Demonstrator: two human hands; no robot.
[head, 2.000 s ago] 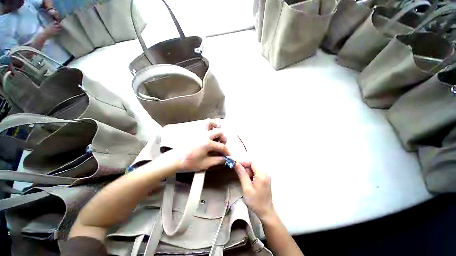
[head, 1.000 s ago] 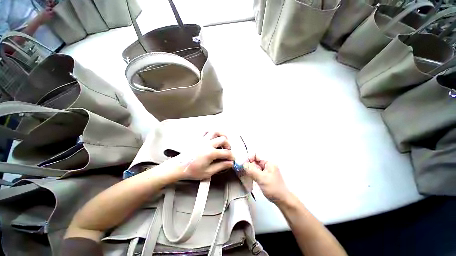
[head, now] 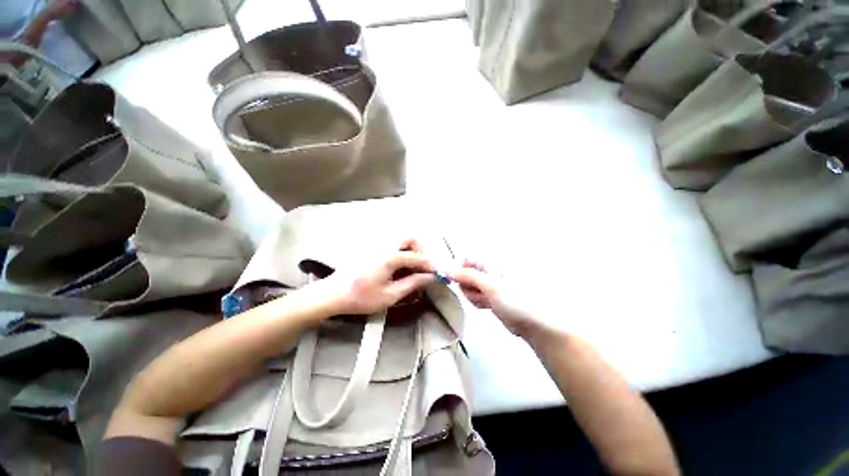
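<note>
A taupe tote bag lies at the table's front edge, its looped handle hanging towards me. My left hand pinches the bag's upper right corner beside a small blue patch. My right hand is just right of that patch, fingertips closed at it; whether they hold the patch or the bag edge is too small to tell. Another blue patch shows at the bag's left corner. A second bag with a zip line lies nearest me, below the first.
An open tote bag stands just beyond. More bags stand along the left and the right of the white table. Another bag stands at the back. A person's arm shows at the top left.
The view has shifted, so the standing bags sit higher and further left. My right hand has moved from palm close at the corner to reaching in from the right. My left hand stays at the corner.
</note>
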